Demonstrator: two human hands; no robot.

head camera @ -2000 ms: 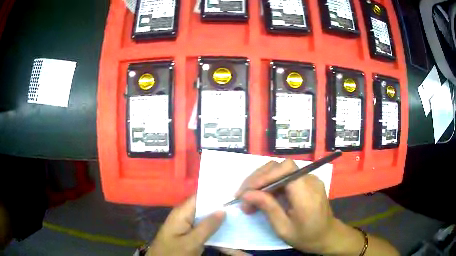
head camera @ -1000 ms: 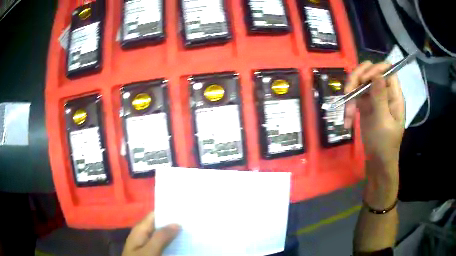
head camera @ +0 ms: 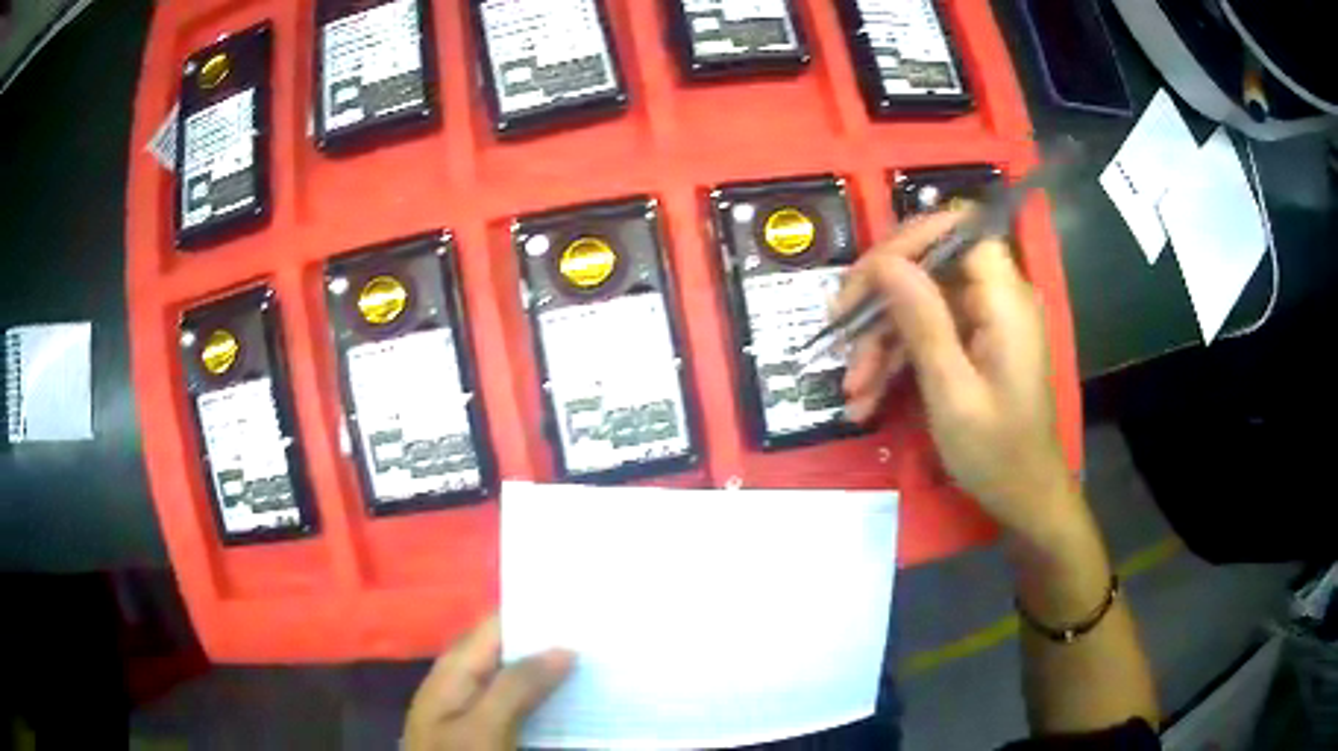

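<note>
The red tray [head camera: 675,140] holds black phone units in two rows, each with a white printed label; gold discs show on most. My left hand [head camera: 484,693] holds the large white label sheet [head camera: 697,609] by its lower left, over the tray's front edge. My right hand [head camera: 961,345] holds the tweezers [head camera: 880,304] like a pen. Their tip is over the label of the front-row phone unit [head camera: 792,330] second from the right. The hand partly covers the rightmost front unit. Whether a sticker is at the tip cannot be seen.
A small dot-label sheet [head camera: 52,382] lies on the dark green bench at left. Loose white sheets [head camera: 1218,235] lie at right near the fan's white frame [head camera: 1174,74]. A dark flat smartphone [head camera: 1076,56] lies beyond the tray's right edge.
My right hand moved from the right sheets and rightmost unit to the sheet, then back; now it has shifted left from the rightmost unit to the neighbouring one. The sheet sits slightly further right.
</note>
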